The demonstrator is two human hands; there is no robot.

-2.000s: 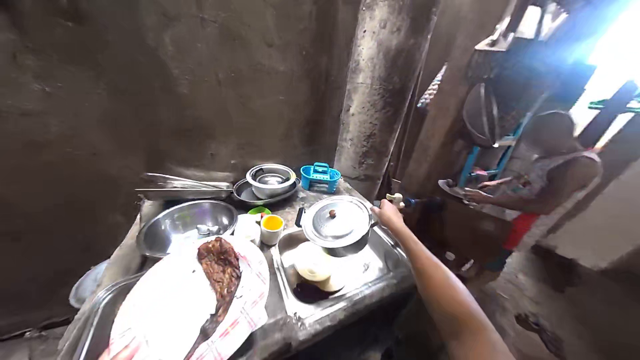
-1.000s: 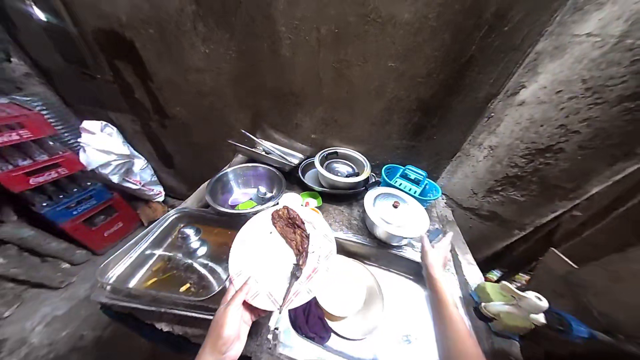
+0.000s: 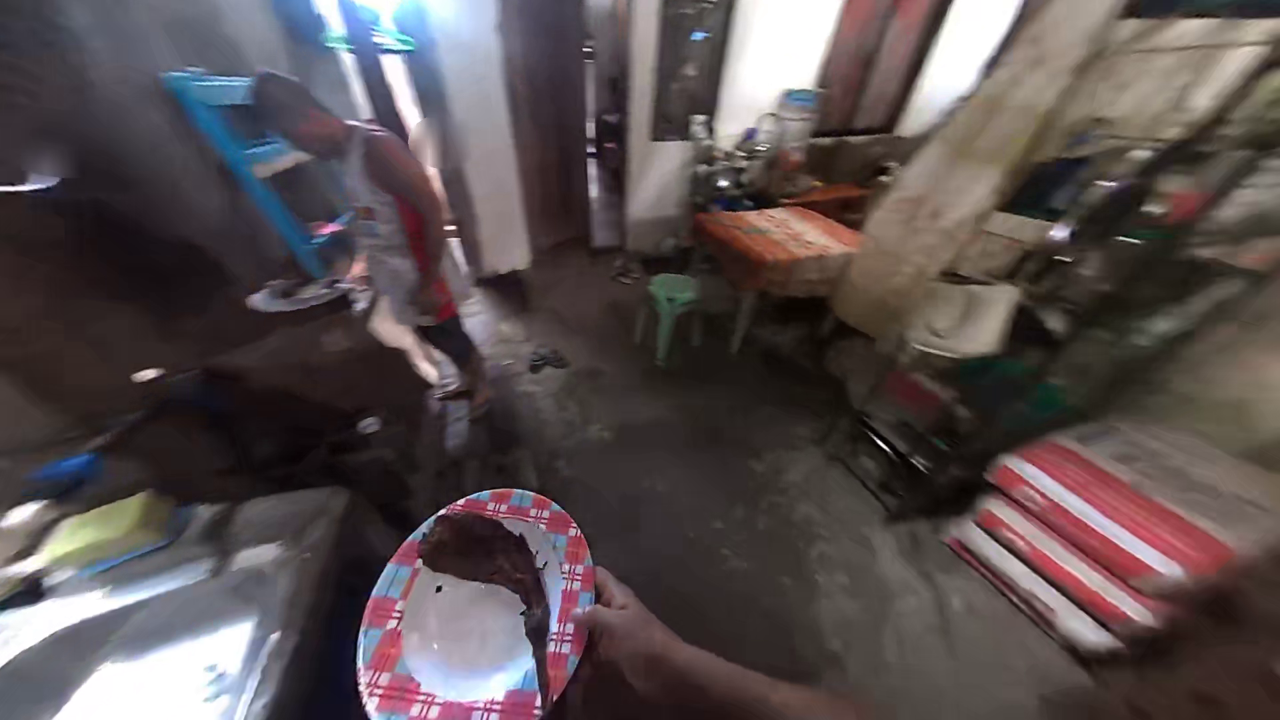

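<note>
My right hand [image 3: 628, 632] grips the right rim of a round plate [image 3: 462, 640] with a red, white and blue checked border, thumb on the edge. Along the plate's top and right side lies a dark brown piece of cooked meat or fish [image 3: 490, 552], wide at one end and narrowing to a thin strip near the bottom. My left hand is out of view. The plate is held over the floor, right of the metal sink [image 3: 160, 660].
A person [image 3: 385, 210] stands at the upper left by a blue shelf [image 3: 235, 165], a dish at their hands. Ahead are a green stool [image 3: 672, 292] and a table with an orange cloth [image 3: 780, 240]. Stacked red-and-white sacks [image 3: 1110, 520] lie at right. A yellow-green object [image 3: 108, 530] sits by the sink.
The view has swung far right, from the sink and wall to the room. My right hand, earlier by the lidded pot, now holds the plate that my left hand held one second ago.
</note>
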